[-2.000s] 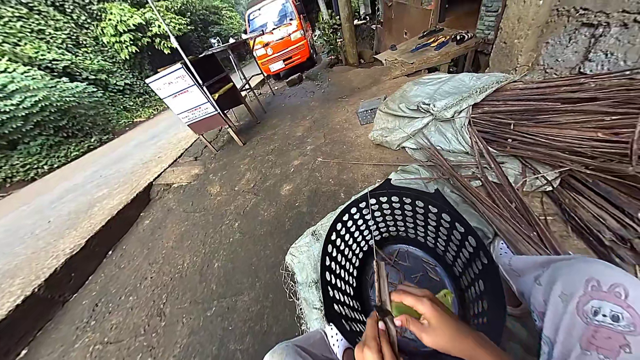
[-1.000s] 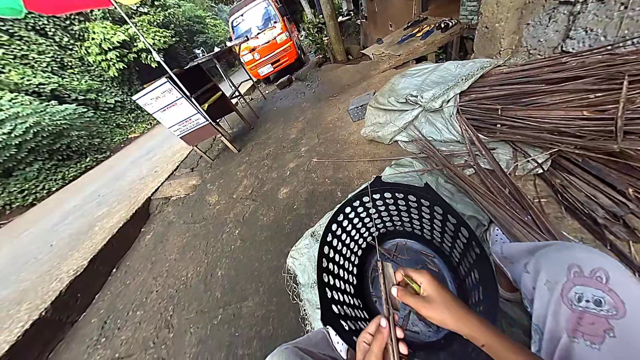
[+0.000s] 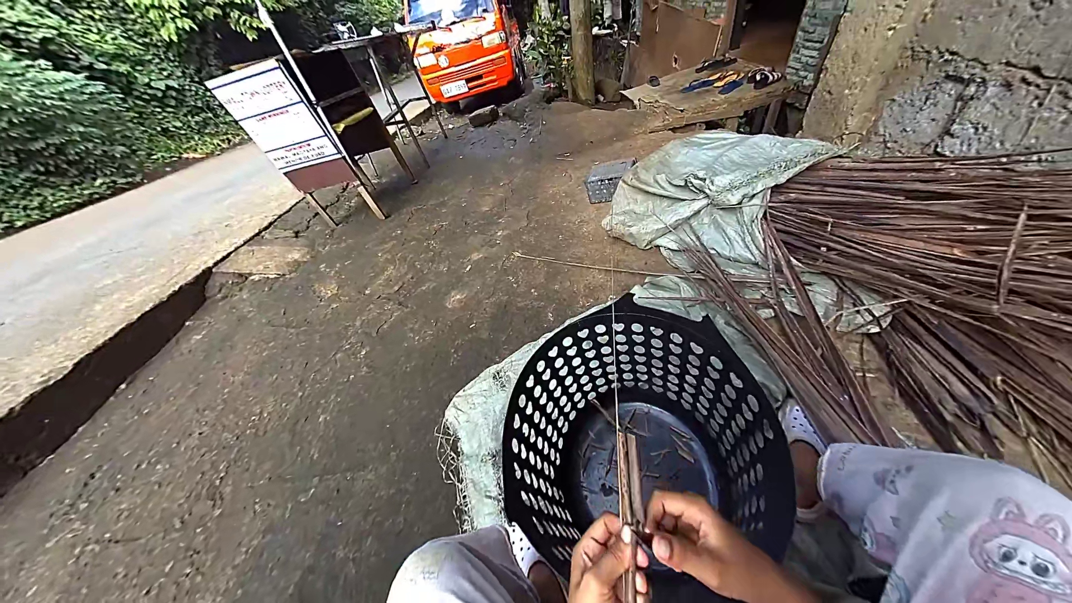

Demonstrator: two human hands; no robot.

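Observation:
Over a black plastic basket [image 3: 653, 335] with round holes, my left hand [image 3: 607, 559] grips a split brown palm frond strip [image 3: 626, 490]. A thin rib rises from the strip across the basket's far rim. My right hand [image 3: 699, 536] pinches the strip just above the left fingers; whether it holds a tool as well is hidden. Short brown scraps [image 3: 662, 448] lie in the bottom of the basket. To the right, a large heap of long brown frond strips [image 3: 938, 234] rests partly on a pale green woven sack [image 3: 712, 184].
My legs flank the basket, which stands on sacking [image 3: 481, 427]. A grey hollow block [image 3: 607, 180] sits beyond. Farther off are a signboard [image 3: 276, 117] with writing, a wooden platform [image 3: 712, 96] with footwear, and an orange van [image 3: 469, 63]. A concrete road edge [image 3: 109, 335] runs at left.
My right hand has moved down and closer to my left hand on the strip. The yellow-green thing seen at my right hand in the earlier frames no longer shows.

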